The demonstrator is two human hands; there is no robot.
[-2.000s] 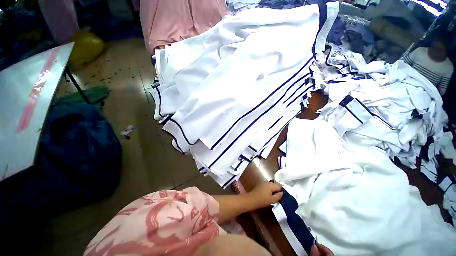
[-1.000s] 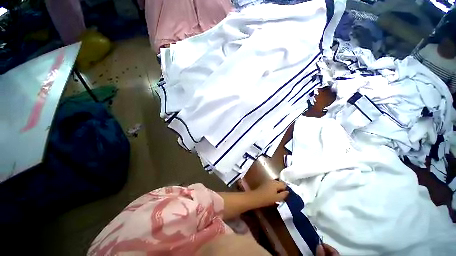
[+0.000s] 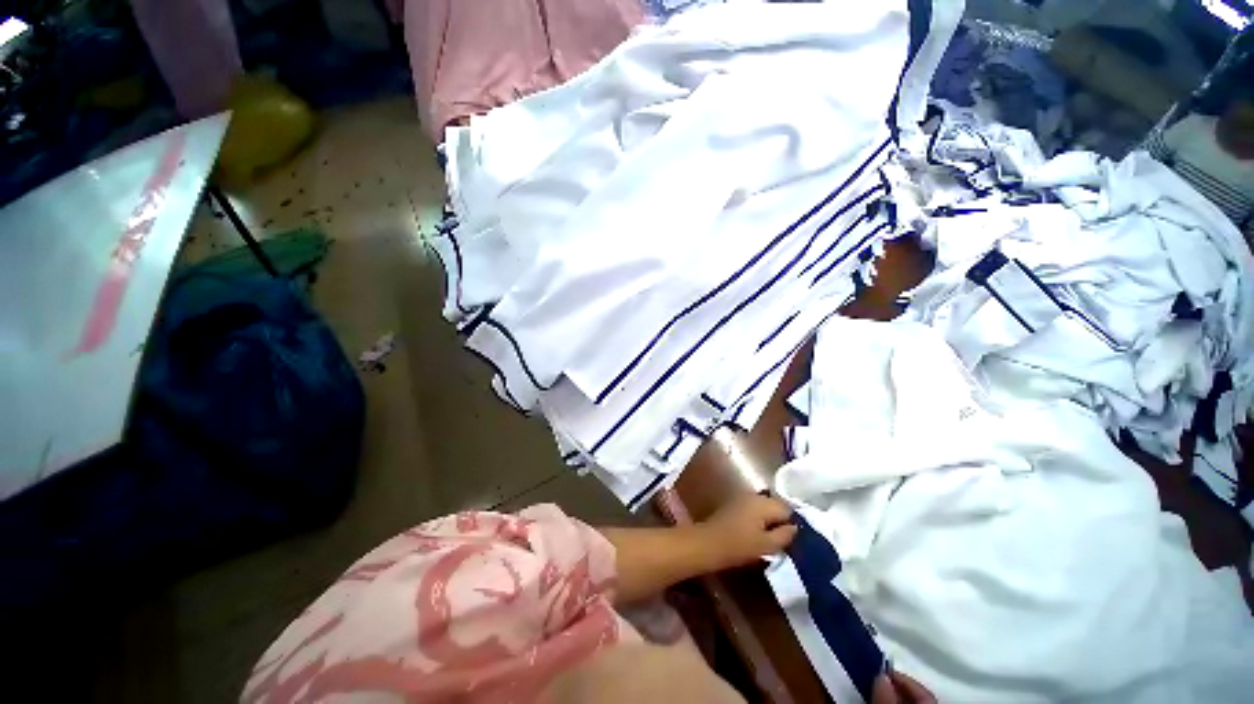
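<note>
The white garment lies spread at the table's near right, its navy bottom band with white edge running down along the table edge. My left hand is closed on the upper end of the band. My right hand is cut off by the bottom edge; its fingertips are at the band's lower end. A small dark tip shows by these fingers, too small to tell clearly; the rest of this hand is out of the picture.
A layered stack of white garments with navy lines lies ahead. A crumpled pile of white garments lies at the far right. A white-topped table and a dark blue bundle stand at left. A striped sleeve shows at the upper right.
The view has shifted slightly, so the scene sits a little further right. My left hand stays on the band's upper end and my right fingertips stay at its lower end.
</note>
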